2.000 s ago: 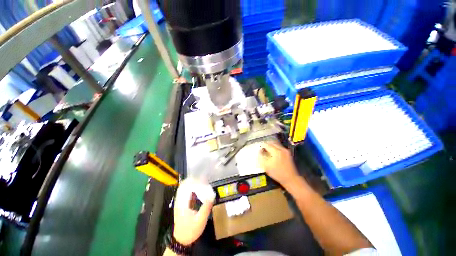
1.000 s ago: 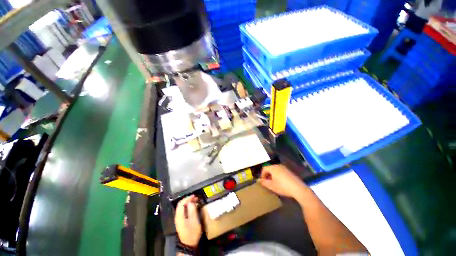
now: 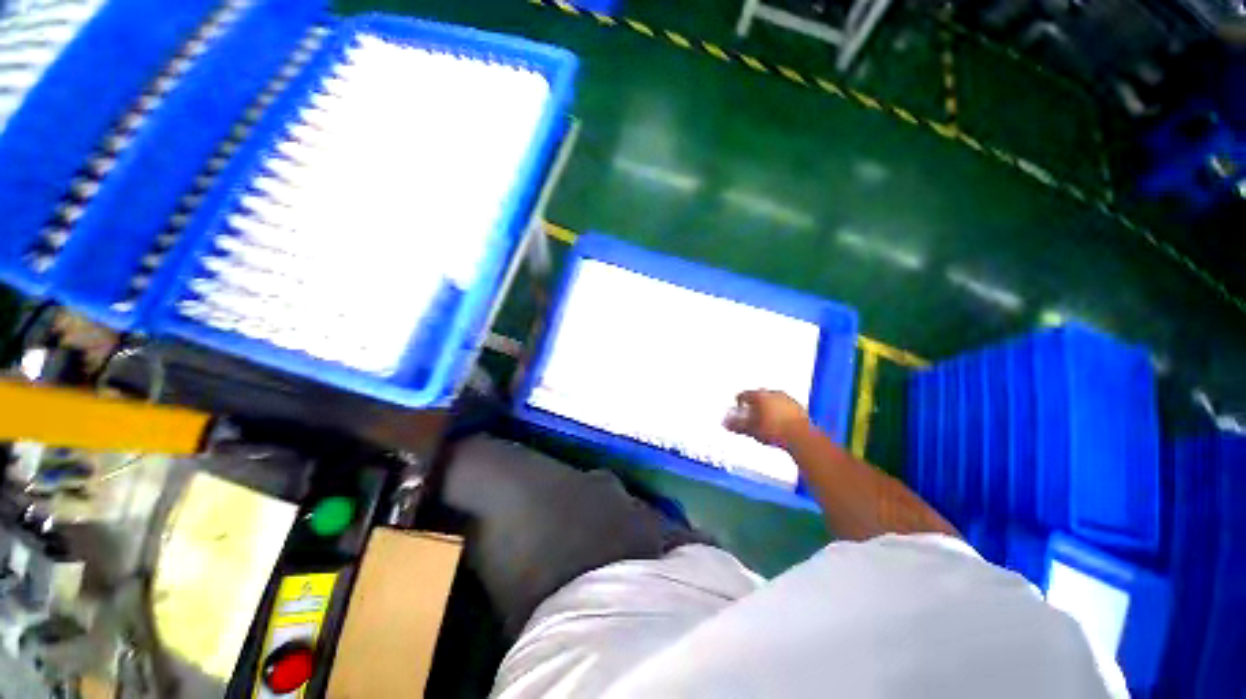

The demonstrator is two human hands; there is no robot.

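Observation:
My right hand [image 3: 768, 418] is over the right part of a low blue tray [image 3: 839, 358] filled with white parts [image 3: 656, 341]. Its fingers are bent close together at the parts; a small whitish thing shows at the fingertips, but overexposure hides whether it is gripped. My left hand is out of the picture. The cardboard pad [image 3: 396, 615] lies at the machine's front edge, and no white parts show on its visible portion.
Stacked blue trays of white parts [image 3: 369, 205] stand at upper left. The green button [image 3: 332, 515], red stop button [image 3: 288, 668], cream pad [image 3: 219, 574] and yellow bar [image 3: 103, 418] are at lower left. Blue crates [image 3: 1039, 437] stand at right. My legs are below the low tray.
The view has swung right, away from the welding head. My right hand has moved from the machine's front panel to the low tray. My left hand has left the picture.

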